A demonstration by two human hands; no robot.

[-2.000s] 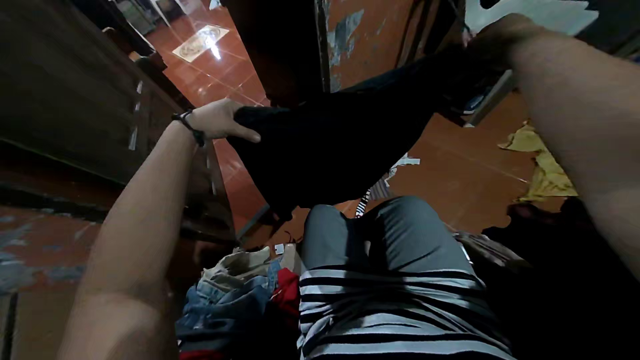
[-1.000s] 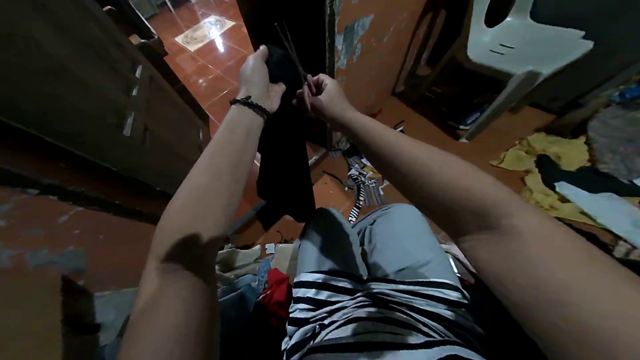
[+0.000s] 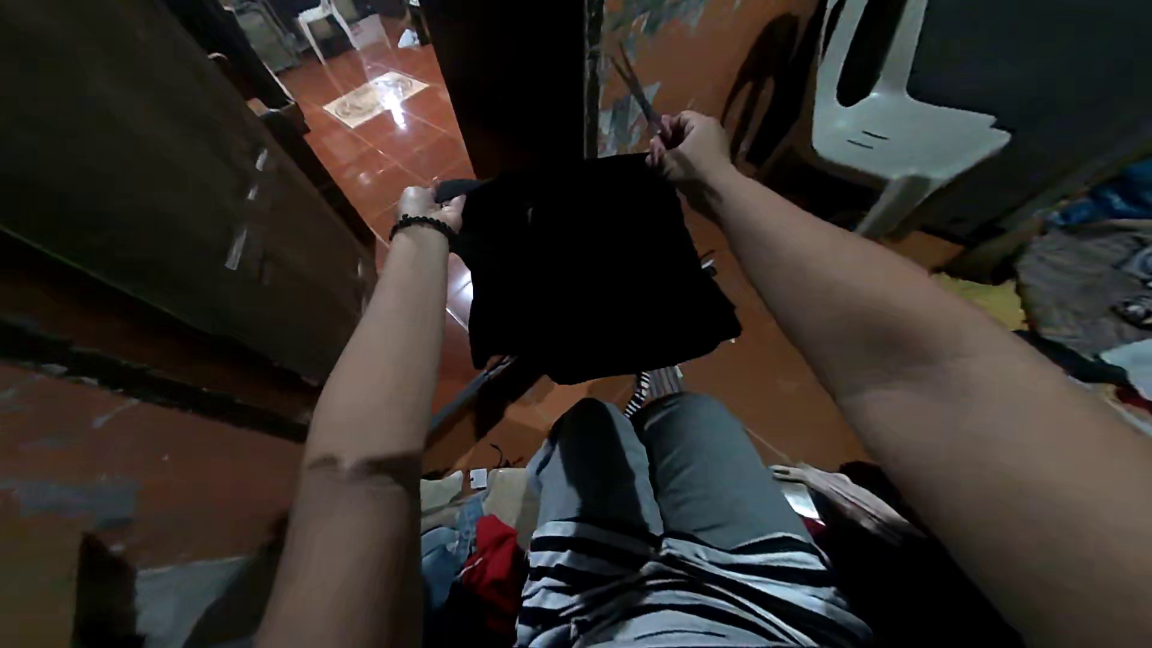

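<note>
A black cloth garment [image 3: 594, 270] hangs spread between my hands above my knees. My left hand [image 3: 432, 209] grips its upper left edge, with a dark beaded bracelet on the wrist. At the upper right corner, my right hand [image 3: 688, 155] pinches the cloth and also holds a pair of scissors [image 3: 637, 88], blades pointing up and to the left. Whether the scissors are open is hard to tell. The garment is so dark that its folds and exact kind do not show.
A white plastic chair [image 3: 900, 135] stands at the upper right. Piled clothes [image 3: 1080, 288] lie at the right, with a yellow cloth [image 3: 985, 300] beside them. Jeans and a red cloth [image 3: 493, 562] are by my left leg. A wooden door [image 3: 180, 171] borders the left side.
One second ago the black garment hung narrow and bunched between close hands. Now my hands are farther apart and the cloth is spread wide.
</note>
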